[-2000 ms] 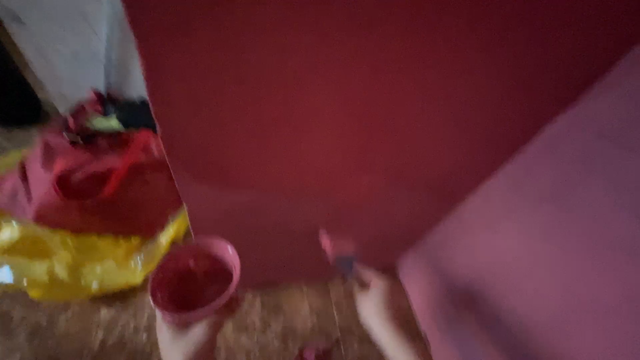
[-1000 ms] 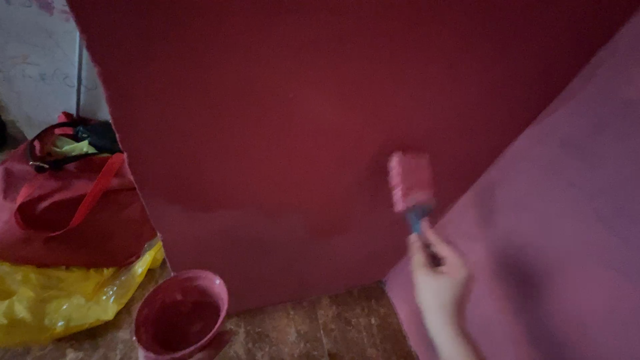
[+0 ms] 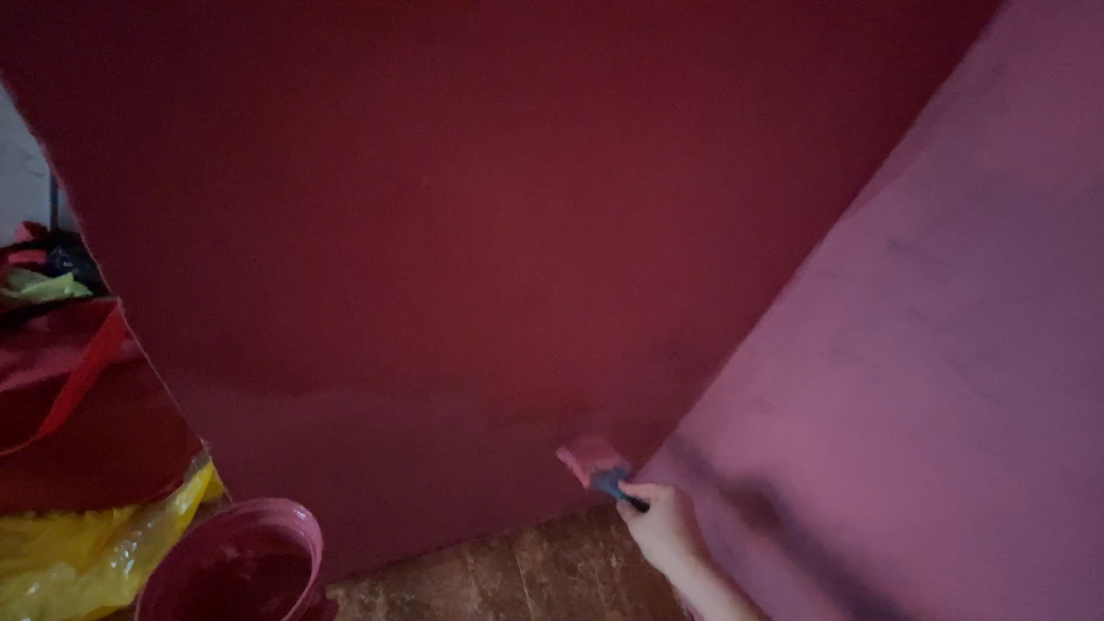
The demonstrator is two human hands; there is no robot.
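My right hand [image 3: 662, 526] grips the dark handle of a paintbrush [image 3: 593, 461] whose bristles are coated in pink-red paint. The brush is at the lower part of a dark red wall [image 3: 483, 259], near its corner with a pinkish-purple wall [image 3: 931, 362]. At the bottom left is a round paint container [image 3: 306, 526], its rim smeared with the same colour and dark red paint inside. My left hand is out of view; whether it holds the container does not show.
Left of the red wall's edge lie a red bag [image 3: 95, 431] with a strap and a crumpled yellow plastic bag [image 3: 86, 552]. Brown patterned flooring [image 3: 500, 578] runs along the wall's foot. A pale wall [image 3: 21, 172] stands behind the bags.
The brush in my right hand has come down from higher on the red wall to its lower part. My left hand, seen under the container two seconds ago, is now out of sight.
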